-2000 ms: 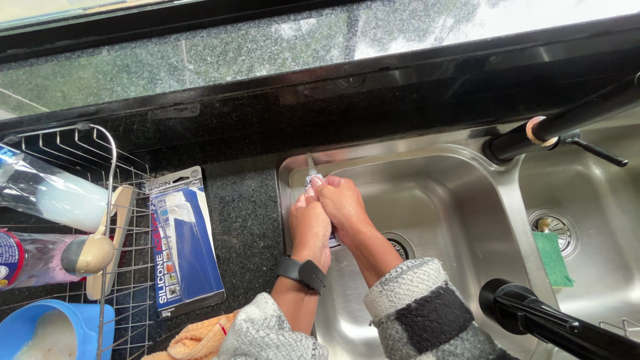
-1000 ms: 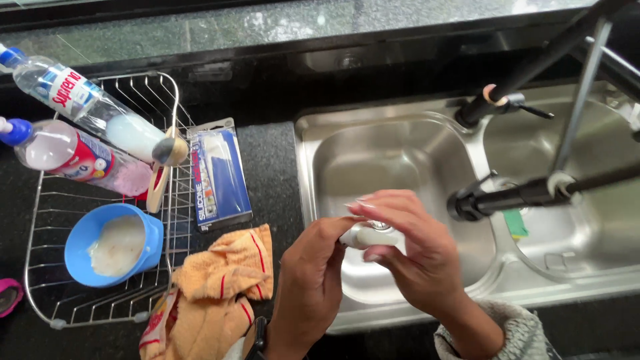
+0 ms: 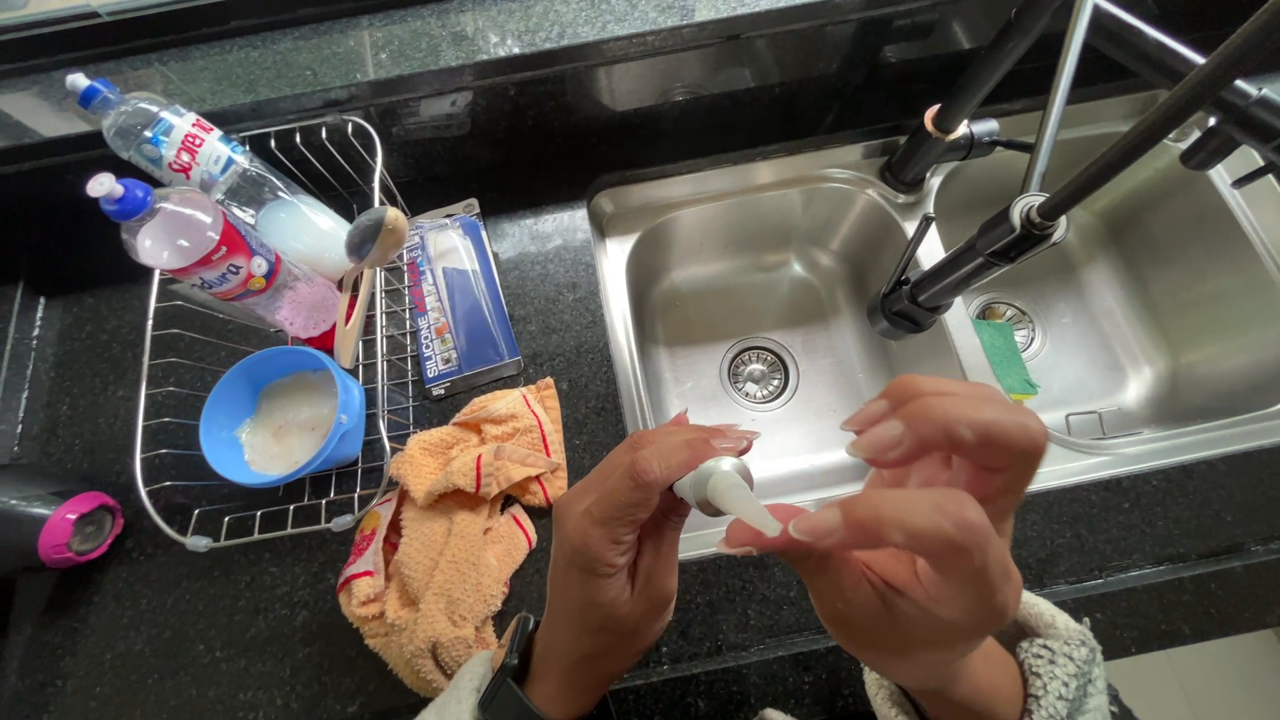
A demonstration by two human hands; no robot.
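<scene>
My left hand (image 3: 625,530) is closed around a small tube (image 3: 715,487) with a pale conical nozzle, most of its body hidden in the fingers. The nozzle points down to the right. My right hand (image 3: 925,540) has its thumb and index finger at the nozzle's tip, with the other fingers raised and curled. Both hands are above the near edge of the left stainless steel sink basin (image 3: 690,280). An opened-out silicone package (image 3: 465,300) of card and clear plastic lies on the dark counter, left of the sink.
An orange towel (image 3: 450,540) lies left of my hands. The wire dish rack (image 3: 270,525) holds two plastic bottles, a blue container (image 3: 225,420) and a wooden-handled brush. A black faucet (image 3: 960,270) reaches over the sinks. A green sponge (image 3: 1003,355) sits in the right basin.
My hands have come back from the sink's far left corner to its near edge. The right hand has shifted from around the tube to its nozzle tip. The view has moved.
</scene>
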